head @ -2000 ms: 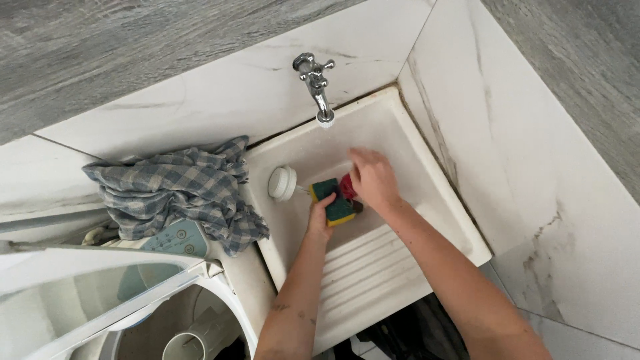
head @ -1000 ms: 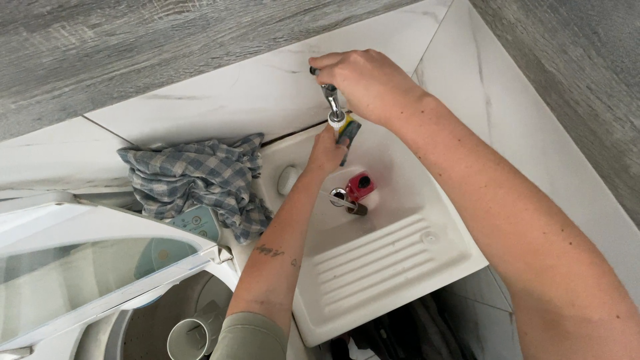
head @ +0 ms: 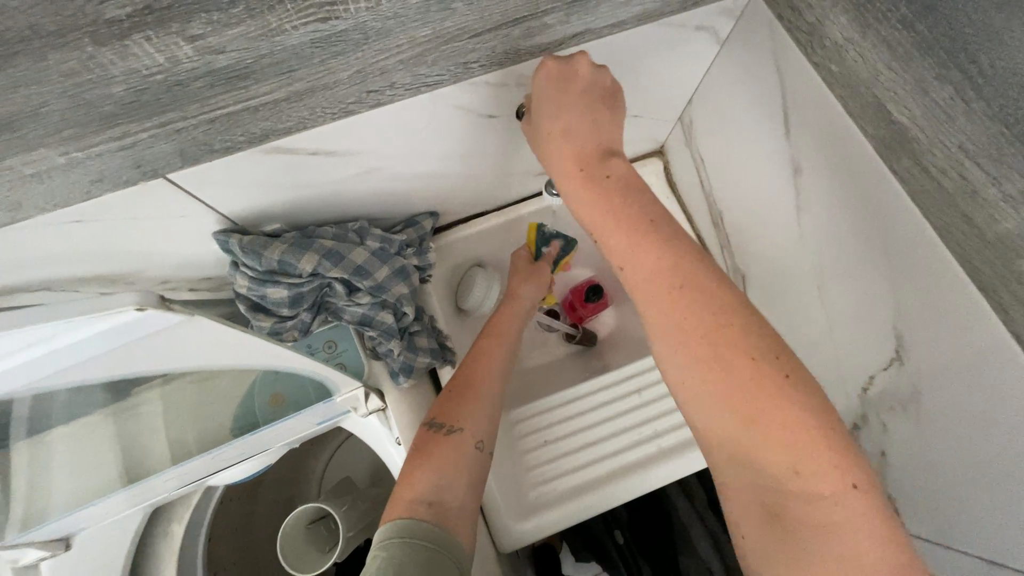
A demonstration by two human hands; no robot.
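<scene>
My left hand (head: 531, 276) holds a yellow and green scrub sponge (head: 552, 245) above the basin of a white laundry sink (head: 592, 480), below the spout. My right hand (head: 578, 104) is closed over the handle of the wall faucet (head: 550, 190); most of the faucet is hidden behind that hand and wrist. Beneath the sponge, in the basin, lie a pink-red container with a black top (head: 586, 301) and a small dark brown cylindrical item (head: 580, 336). A round white lid or jar (head: 478, 290) rests at the basin's left side.
A blue-grey checked cloth (head: 344, 280) lies bunched at the sink's left edge, partly over a washing machine's control panel (head: 332, 349). The washing machine's lid (head: 160, 432) stands raised at the left. Marble-look tiled walls (head: 816, 264) border the sink. Dark fabric (head: 640, 532) shows below it.
Two seconds ago both hands were low in the basin, at the sponge and the red item. My right hand has since risen to the faucet; my left hand is lower than one second ago.
</scene>
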